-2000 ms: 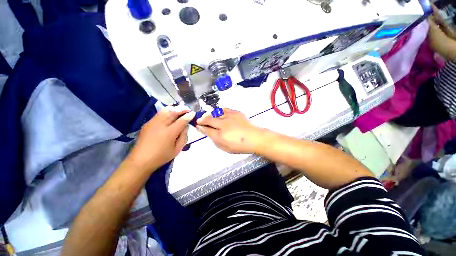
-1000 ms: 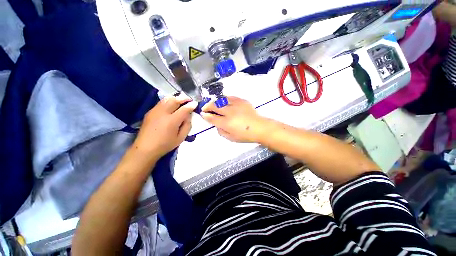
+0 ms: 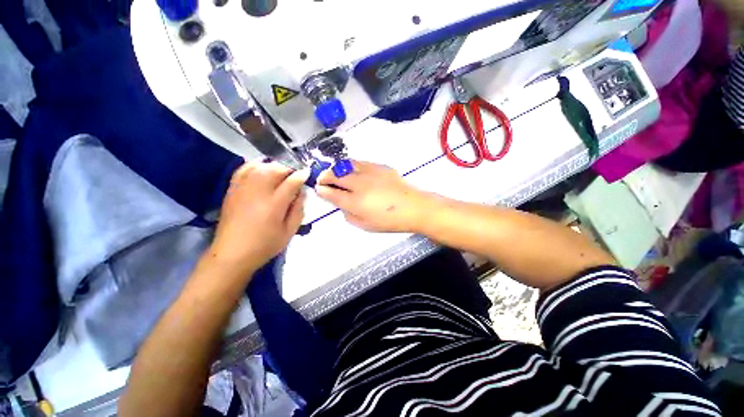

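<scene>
The white sewing machine [image 3: 326, 32] stands in front of me, with its needle area at centre left. My left hand [image 3: 259, 208] is just left of the presser foot, its fingertips pinching the navy fabric [image 3: 106, 106]. My right hand [image 3: 371, 195] is just right of it, its fingertips pressed on a small navy part of the cloth. The fingers hide most of the stitching spot. The navy cloth is heaped to the left, with a grey-blue fabric [image 3: 102, 204] on it. A navy band [image 3: 285, 326] hangs over the front edge below my left hand.
Red-handled scissors [image 3: 476, 130] lie on the machine bed [image 3: 383, 261] right of my hands. A dark green bundle [image 3: 580, 122] lies further right. A navy scrap [image 3: 408, 106] is under the machine arm. Magenta cloth [image 3: 624, 155] is at the right, and a striped sleeve [image 3: 737, 89] shows at the edge.
The camera view has shifted a little. Both hands stay by the needle area and keep hold of the cloth, with only slight finger movement.
</scene>
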